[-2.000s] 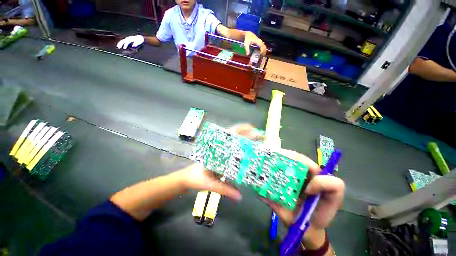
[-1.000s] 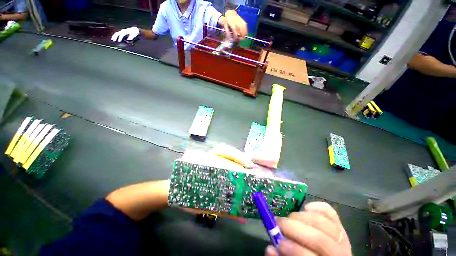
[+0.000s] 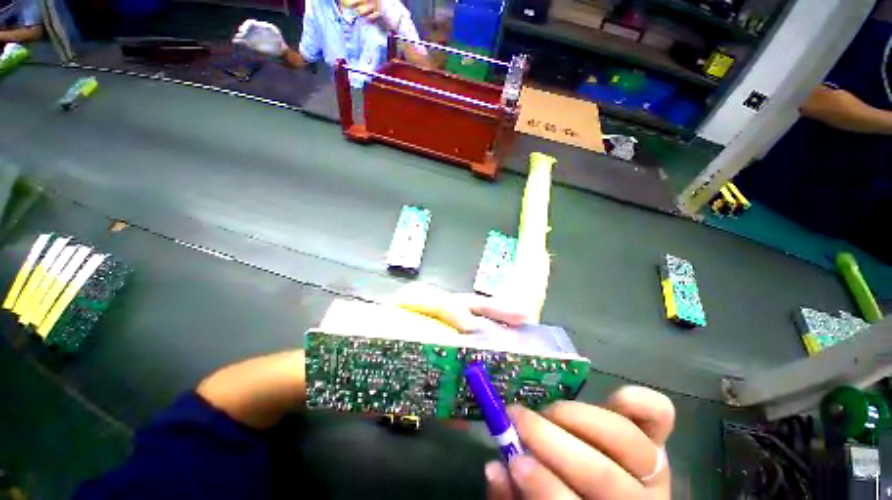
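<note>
A green circuit board (image 3: 391, 376) with silver solder joints faces me in the lower middle, its long sides roughly level. My left hand (image 3: 445, 311) holds it from behind; the fingers show over its top edge and the rest is hidden by the board. My right hand (image 3: 587, 444) is at the lower right, shut on a purple marker pen (image 3: 496, 415). The upper end of the pen is over the board's face, right of its middle; I cannot tell if it touches.
A yellow-green bar (image 3: 534, 225) lies across the dark green belt (image 3: 245, 210). Several boards lie around, with a row of boards (image 3: 64, 293) at left. A red-brown rack (image 3: 425, 117) stands opposite, by a person (image 3: 328, 39). A grey post (image 3: 817, 386) is at right.
The board has turned from slanted to nearly level and moved lower left. The pen has swung from beside the board onto its face. Boards on the belt have shifted right. The person's hand has left the rack.
</note>
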